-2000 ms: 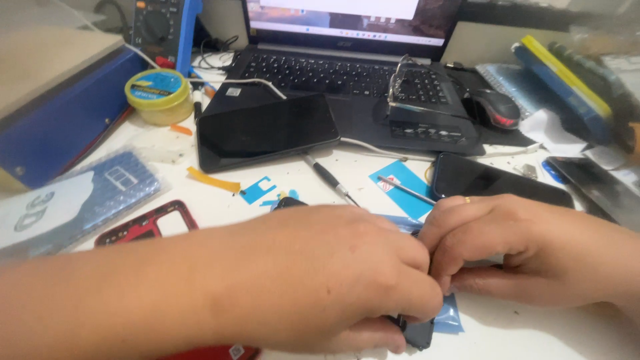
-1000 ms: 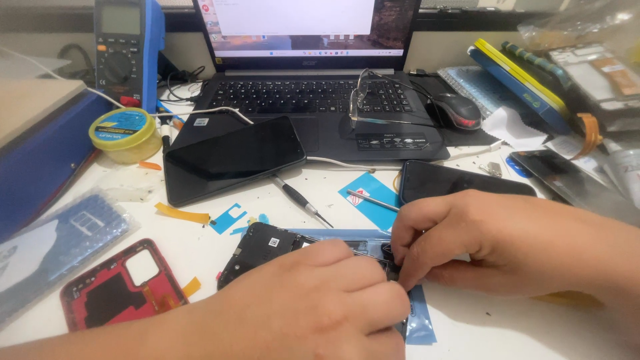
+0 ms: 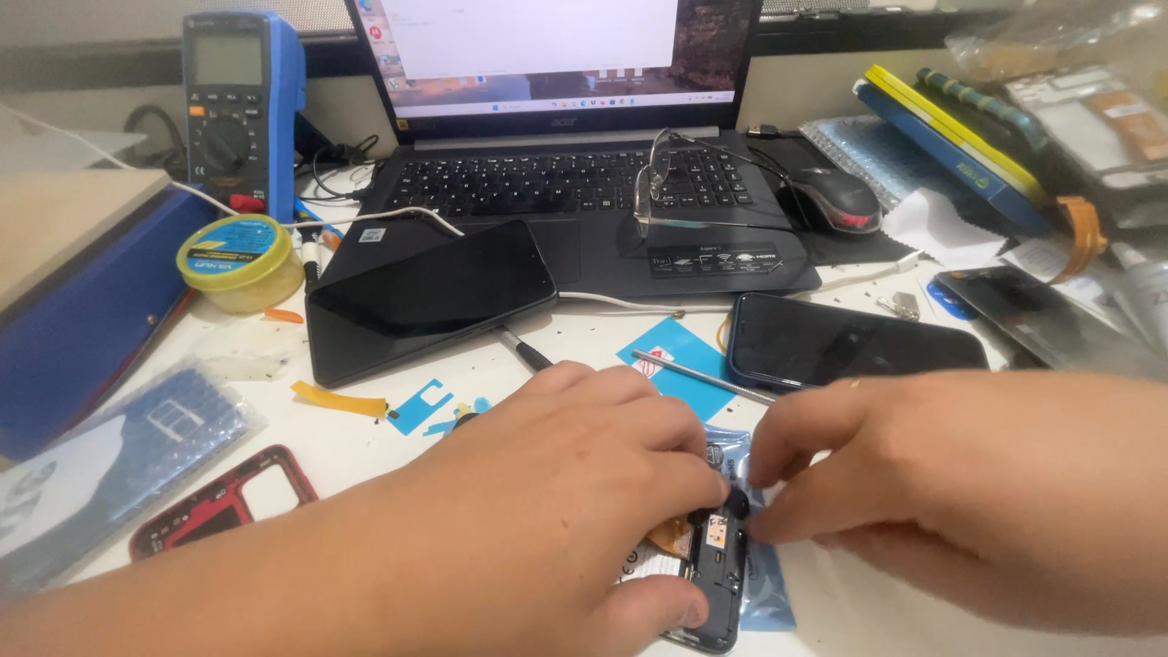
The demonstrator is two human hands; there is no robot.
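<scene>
An opened smartphone (image 3: 719,570), with its inner frame and part of its battery showing, lies at the lower middle on a blue plastic bag (image 3: 768,593). My left hand (image 3: 584,474) rests over it and grips it, thumb at the lower edge and fingers at the upper part. My right hand (image 3: 876,484) is at the phone's right edge, thumb and index finger close to a small black part (image 3: 737,502); whether they pinch anything cannot be told. A metal rod-like tool (image 3: 698,374) lies on a blue card (image 3: 671,351) behind the hands. A red phone back frame (image 3: 292,470) is at left, partly hidden by my left forearm.
Behind stands an open laptop (image 3: 566,237) with eyeglasses (image 3: 650,187) on it. A dark phone (image 3: 429,301) leans on its front edge; another (image 3: 858,342) lies right. A multimeter (image 3: 239,119), a yellow tub (image 3: 239,265) and a bubble-wrap pouch (image 3: 182,429) are left. A mouse (image 3: 835,201) is right.
My left hand has moved further over the opened phone, whose black inner part showed more one second ago. The view has shifted. My right hand stays at the phone's right side.
</scene>
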